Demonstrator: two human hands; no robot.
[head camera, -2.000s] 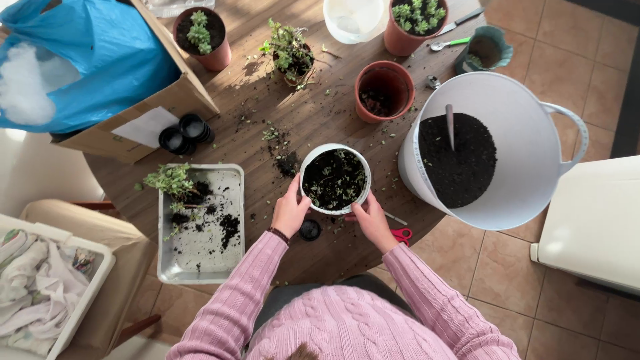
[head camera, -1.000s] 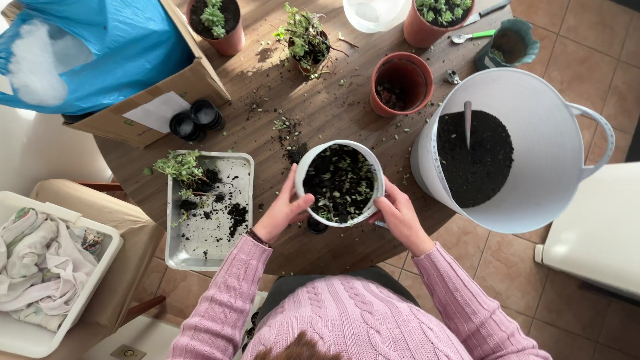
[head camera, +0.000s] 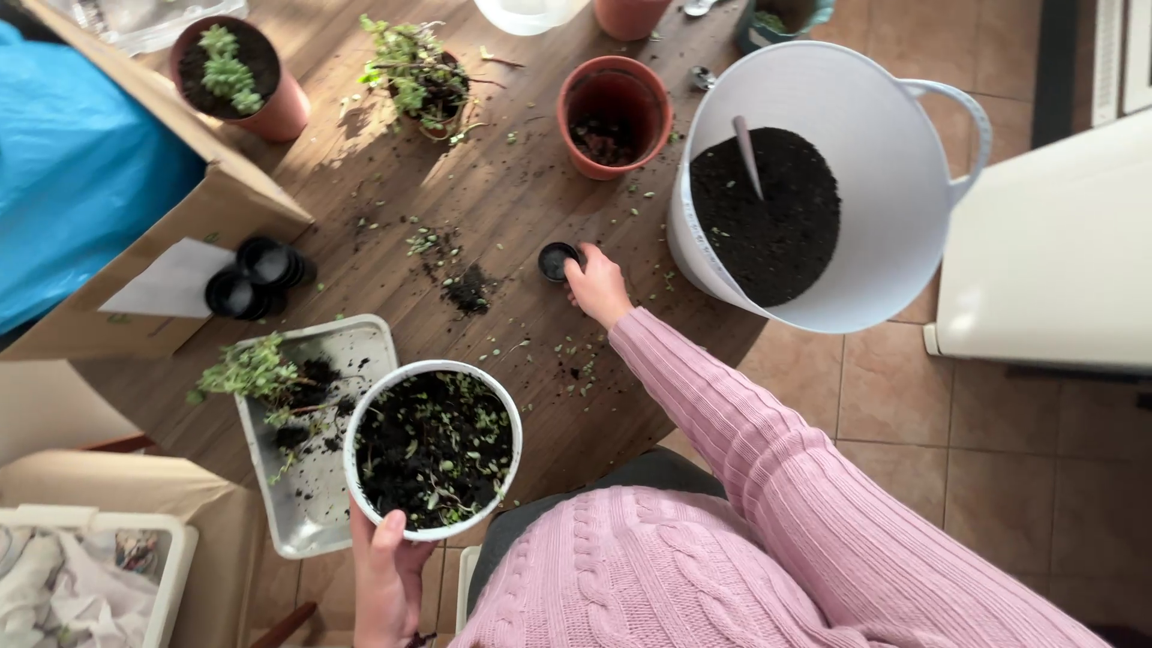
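Note:
My left hand (head camera: 389, 562) holds a round white pot (head camera: 515, 423) of dark soil and small leafy cuttings by its lower rim, partly over a metal tray (head camera: 315, 531). An uprooted leafy plant (head camera: 256, 373) with soil lies in that tray. My right hand (head camera: 596, 281) grips a small black plastic cup (head camera: 555, 262) by its right edge, over the wooden table. Spilled soil (head camera: 468, 288) and loose leaves lie to the left of the cup. An empty-looking terracotta-coloured pot (head camera: 615, 166) with a little soil at its bottom stands beyond it.
A large white tub (head camera: 891, 216) of soil with a handled tool (head camera: 747, 157) stands at right. Potted succulents (head camera: 230, 76) and a leafy potted plant (head camera: 423, 81) stand at the back. More black cups (head camera: 261, 270) rest beside a cardboard box (head camera: 171, 243) at left.
Both hands were on the white pot. My left hand has carried it left to the tray's edge, while my right hand has let go of it and taken hold of the black cup.

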